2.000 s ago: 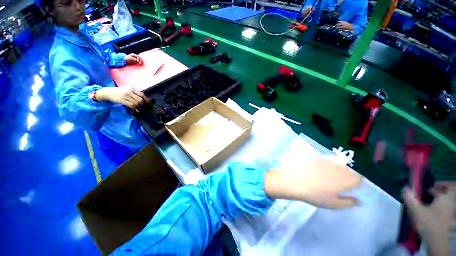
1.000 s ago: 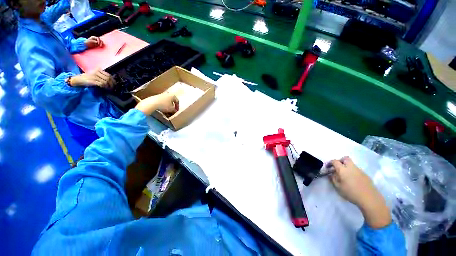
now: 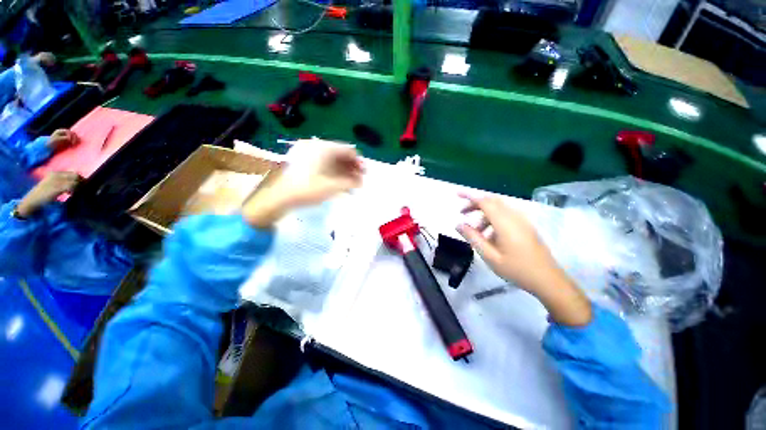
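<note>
The red-and-black main body (image 3: pixel 432 290) lies on the white foam sheet (image 3: pixel 353 327), its red head away from me and its black grip towards me. The black end unit (image 3: pixel 453 259) lies beside the head, joined by thin wires. The tweezers (image 3: pixel 490 293) lie on the sheet to the right of the end unit. My left hand (image 3: pixel 315 180) is blurred, raised over the sheet beside the cardboard box; its fingers are curled and I cannot tell if it holds something. My right hand (image 3: pixel 504 239) is above the sheet right of the end unit, fingers apart, empty.
The open cardboard box (image 3: pixel 149 212) stands at the left, next to a black tray (image 3: pixel 220 126). A crumpled clear plastic bag (image 3: pixel 642 239) lies at the right. Behind, a green conveyor (image 3: pixel 487 126) carries several red-and-black units. Another person's hand (image 3: pixel 50 191) is at the far left.
My left hand has come out of the cardboard box and moved right. My right hand has let go of the tweezers and opened, moving away from me. The view has turned right.
</note>
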